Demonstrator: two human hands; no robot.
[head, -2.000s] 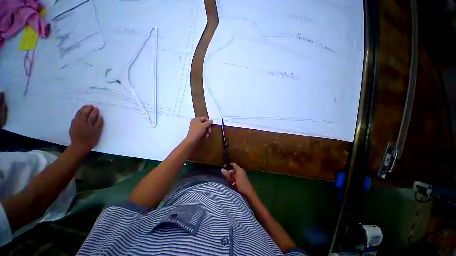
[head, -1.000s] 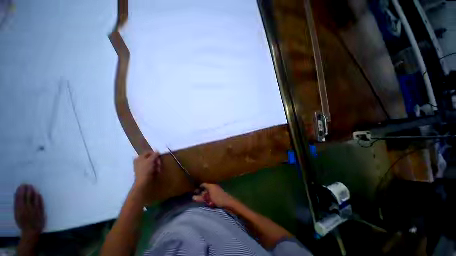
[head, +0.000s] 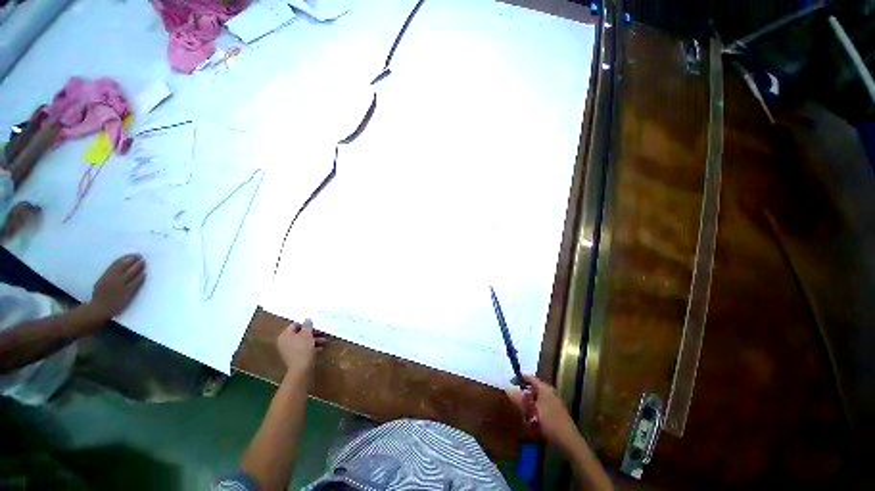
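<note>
The white cut pattern panel (head: 432, 211) lies on the brown table (head: 384, 379), close to the metal rail. A narrow dark gap with a stepped, curved line parts its upper left side from the larger pattern sheet (head: 182, 321). My left hand (head: 301, 343) is at the panel's near left edge, fingers bent at the paper; whether it pinches the edge is unclear. My right hand (head: 531, 403) holds the shears (head: 505, 331) by the red handles at the panel's near right corner. The long dark blades point away from me over the paper and look closed.
A clothes hanger (head: 228, 235) lies on the paper at left. Two pink garments (head: 91, 107) and a yellow tag (head: 99, 148) lie farther left. Other people's hands (head: 120, 283) rest at the left. The metal rail (head: 583, 259) runs along the right; a clear strip (head: 703, 249) lies beyond it.
The panel has shifted left against the sheet, narrowing the wide brown gap. My right hand has moved right with the shears, towards the rail. My hands are farther apart. The camera view has also turned.
</note>
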